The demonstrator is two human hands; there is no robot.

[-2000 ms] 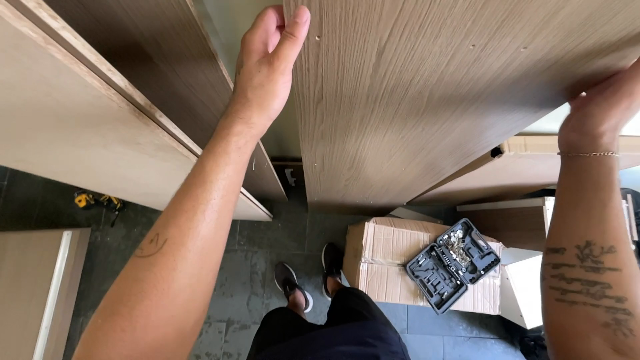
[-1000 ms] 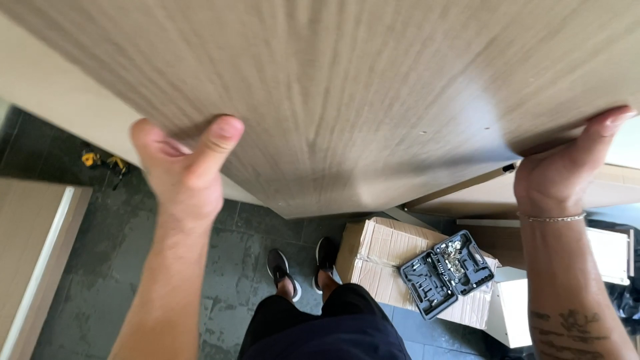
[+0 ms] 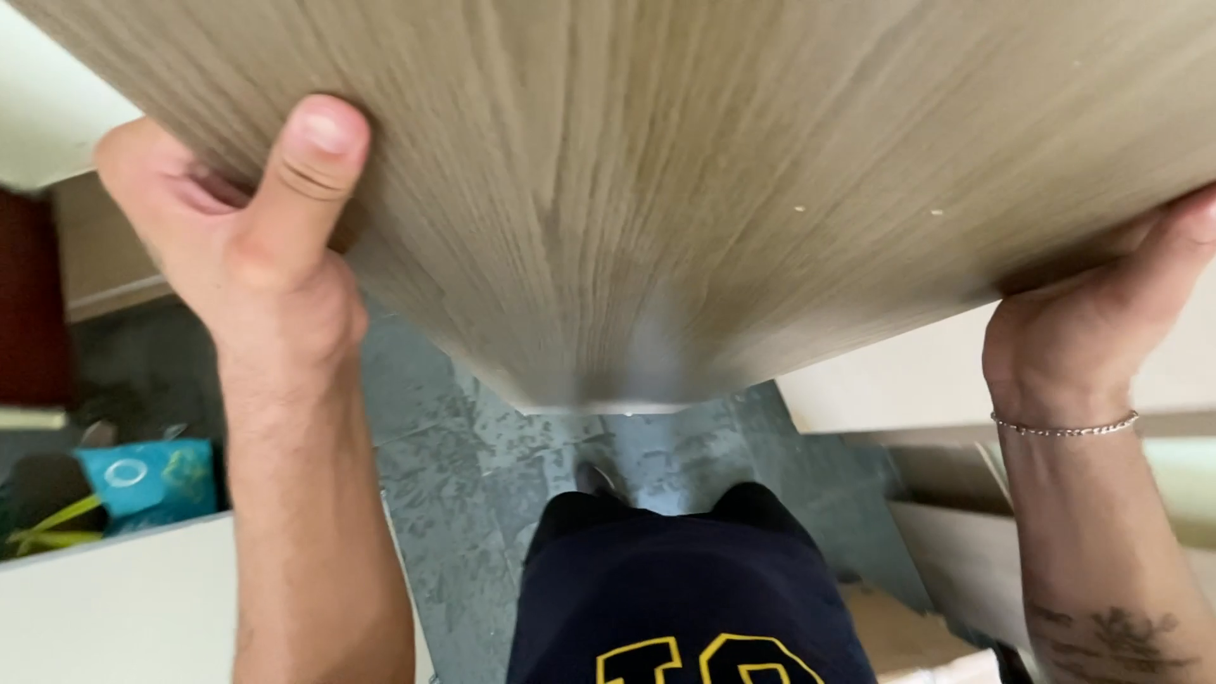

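Observation:
A large wood-grain panel [image 3: 608, 190] with small holes on its face is held upright in front of me, its lower end above or at the floor; which of the two I cannot tell. My left hand [image 3: 247, 209] grips its left edge, the thumb on the grained face and the fingers hidden behind. On the opposite edge is my right hand [image 3: 1092, 313], thumb toward the face, fingers out of sight behind the board. A chain bracelet [image 3: 1064, 427] circles the right wrist.
Grey tile floor [image 3: 437, 494] shows around my feet. A pale board [image 3: 123, 598] lies at lower left, near a blue bag [image 3: 152, 480]. Light panels [image 3: 893, 389] stand at the right, and cardboard [image 3: 902, 632] lies at lower right.
My left hand, beside the panel's edge with its fingers raised two seconds ago, now grips that edge. The view has swung round with the panel; the open tool case on the cardboard box has left the frame.

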